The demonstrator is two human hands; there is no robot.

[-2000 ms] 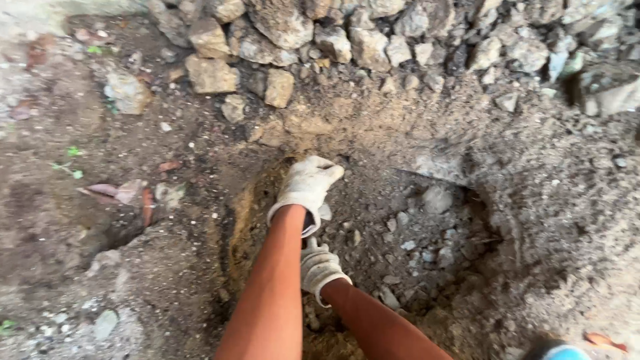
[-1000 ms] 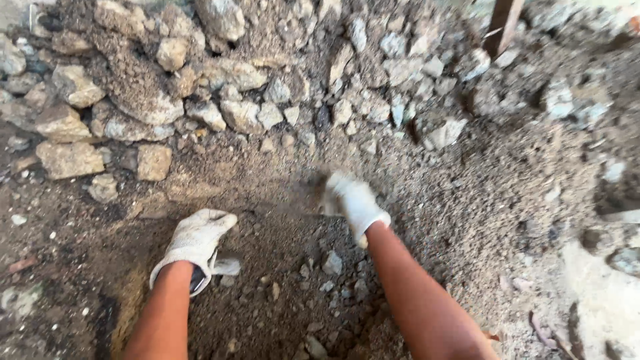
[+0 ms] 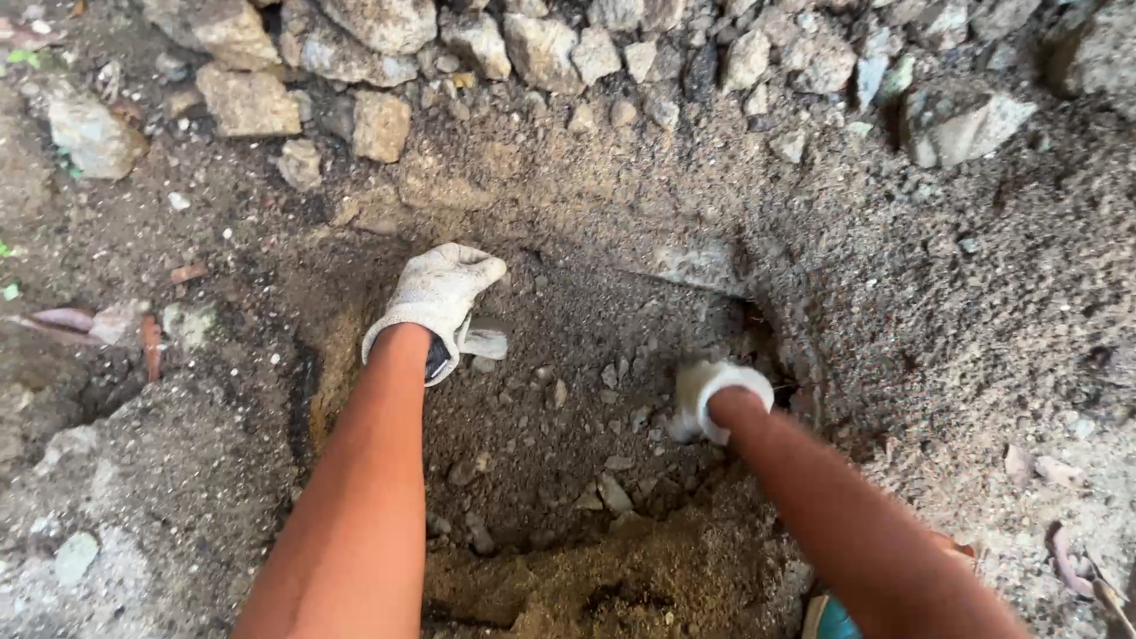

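Observation:
My left hand (image 3: 439, 288), in a dirty white work glove, is at the upper left edge of a dug pit with loose soil and stones (image 3: 550, 426). Its fingers are curled and hidden from above; I cannot tell what they hold. A pale flap or piece (image 3: 485, 343) shows just right of the glove's cuff. My right hand (image 3: 710, 399), also gloved and blurred by motion, reaches down into the right side of the pit, near the dark hollow in its wall. Its fingers are hidden by the glove and wrist.
Broken rocks (image 3: 541, 53) line the far side above the pit. A larger angular rock (image 3: 967, 124) lies at the upper right. Loose gravelly soil (image 3: 932, 337) slopes on the right. Part of a teal shoe (image 3: 834, 619) shows at the bottom right, near dry leaves (image 3: 1061, 472).
One second ago my right hand was by the pit's far edge, near the rocks; it is now lower, inside the pit's right side. Two seconds ago both hands were close together.

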